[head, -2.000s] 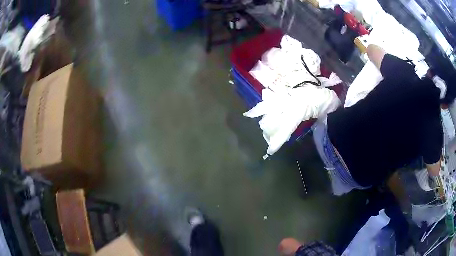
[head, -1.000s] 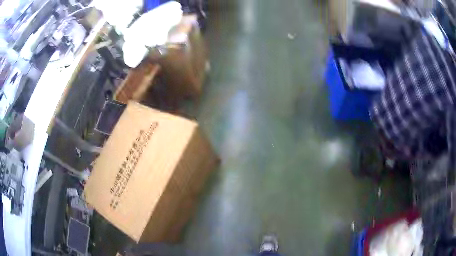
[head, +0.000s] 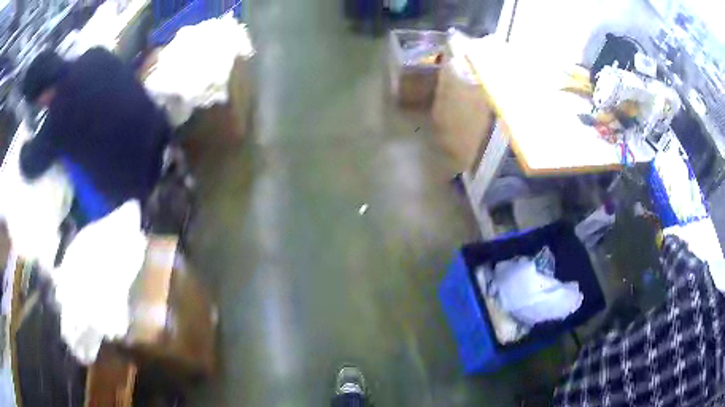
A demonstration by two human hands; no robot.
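Observation:
Neither of my hands shows in the head view. Nearest in front of me is the green floor (head: 318,230) of an aisle, with the tip of one shoe (head: 350,383) at the bottom edge. To the right stands a blue bin (head: 459,306) with white and pale pieces (head: 533,294) inside. To the left, a heap of white cloth (head: 99,278) lies beside and over an open brown carton (head: 191,318). The picture is somewhat blurred.
A person in dark clothes (head: 107,119) bends at the left, near more white cloth (head: 203,63). A person in a checked shirt (head: 652,350) is at the lower right. A white-topped table (head: 540,119) stands at the right, with a small carton (head: 417,83) beyond it.
The view has moved forward along the aisle. The printed carton has left the picture. The blue bin now sits lower and nearer, and the white table and dark-clothed person have appeared.

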